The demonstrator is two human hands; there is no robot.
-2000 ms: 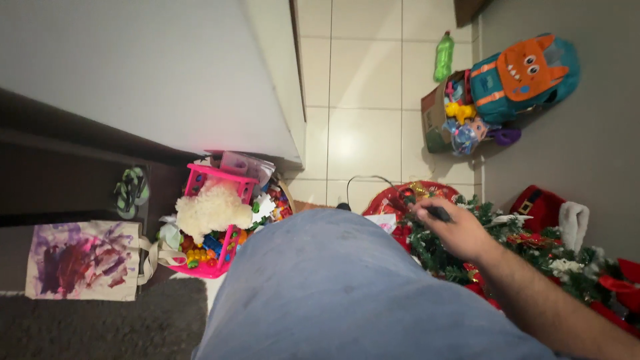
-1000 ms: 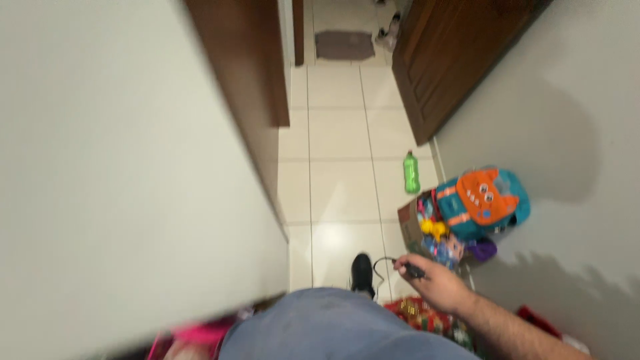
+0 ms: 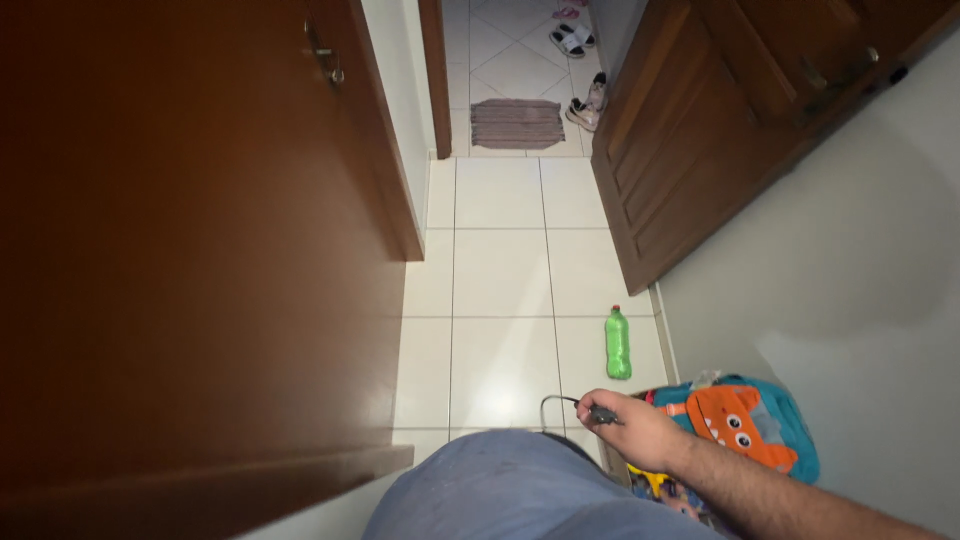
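My right hand (image 3: 626, 429) is closed around a small black object (image 3: 603, 415) at the lower right. A thin dark cable (image 3: 551, 399) loops from that object down toward my body. What the object is, I cannot tell. Just right of the hand is a teal backpack (image 3: 801, 435) with an orange monster face, beside a box of toys partly hidden by my forearm. A green plastic bottle (image 3: 618, 345) with a red cap lies on the tiles beyond the hand. My left hand is out of view.
A brown wooden door (image 3: 225, 247) with a handle and key fills the left. Another wooden door (image 3: 660, 172) stands open at the right, by a grey wall (image 3: 847, 277). Farther along the tiled floor (image 3: 499, 270) are a striped mat (image 3: 517, 124) and several shoes (image 3: 583, 112).
The view has moved forward along the corridor; the Christmas decorations and pink toy basket seen earlier are out of view. My right hand still holds the black object.
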